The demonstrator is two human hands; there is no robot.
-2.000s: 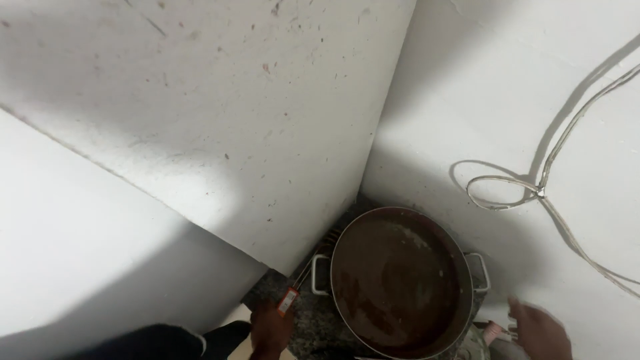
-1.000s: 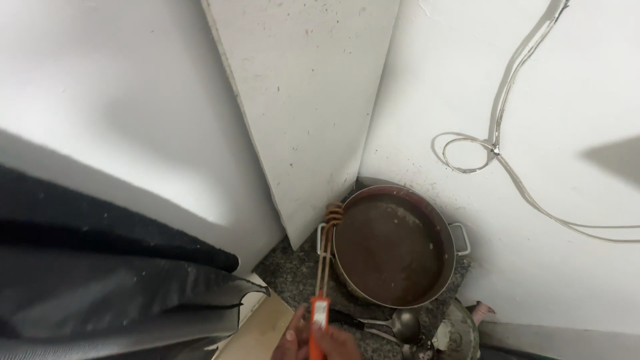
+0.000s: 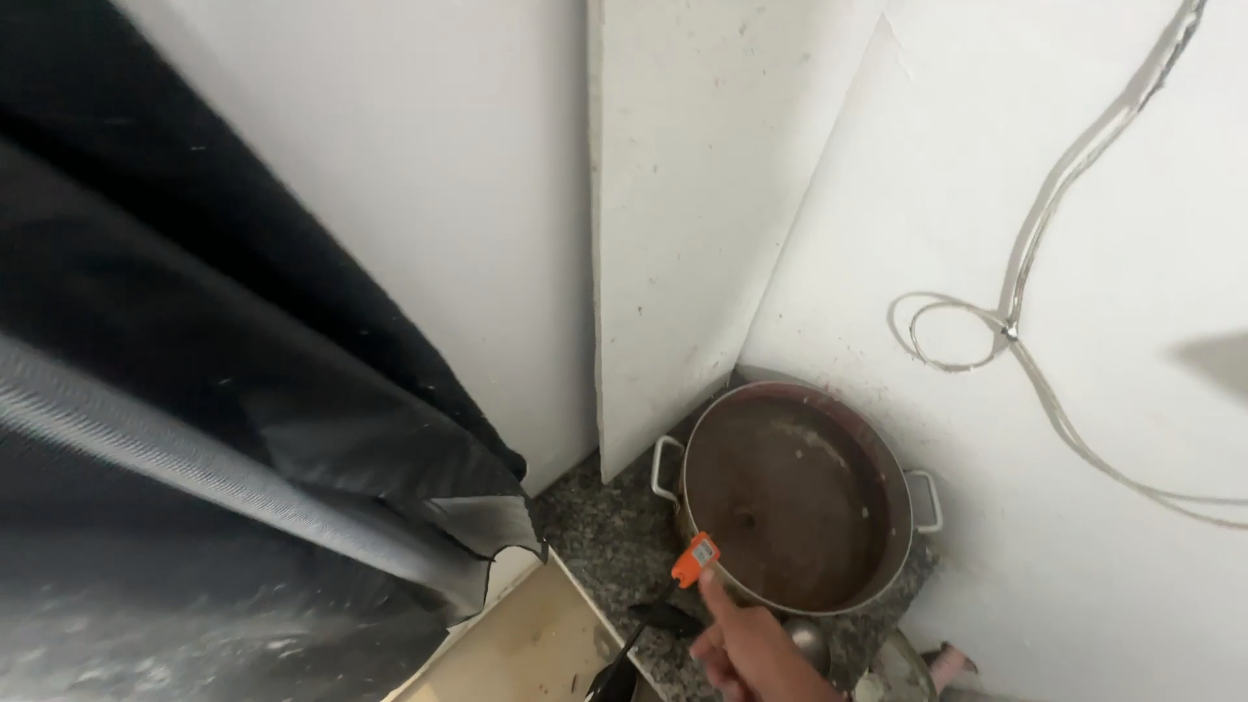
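A wide round pot [image 3: 907, 546] with two side handles stands in the corner, holding dark brown liquid [image 3: 795, 497] that has a small dimple near its left side. An orange utensil handle [image 3: 697, 560] with a label lies over the pot's near left rim; I cannot see its working end. My right hand [image 3: 756, 648] comes in from the bottom, its index finger extended to the lower edge of the orange handle and its other fingers curled, with nothing seen between them. My left hand is out of view.
Black utensils [image 3: 624, 663] and a metal ladle bowl [image 3: 807, 643] lie on the speckled stone counter [image 3: 595, 517]. A glassy dish [image 3: 895, 673] sits at lower right. A pale board [image 3: 682, 244] leans in the corner. Black fabric [image 3: 244, 390] hangs left; a looped cable [image 3: 1014, 331] runs along the wall.
A second ago both hands were at the orange handle, below the pot, with its coiled end by the rim. The handle is now at the rim, and my left hand has left the view.
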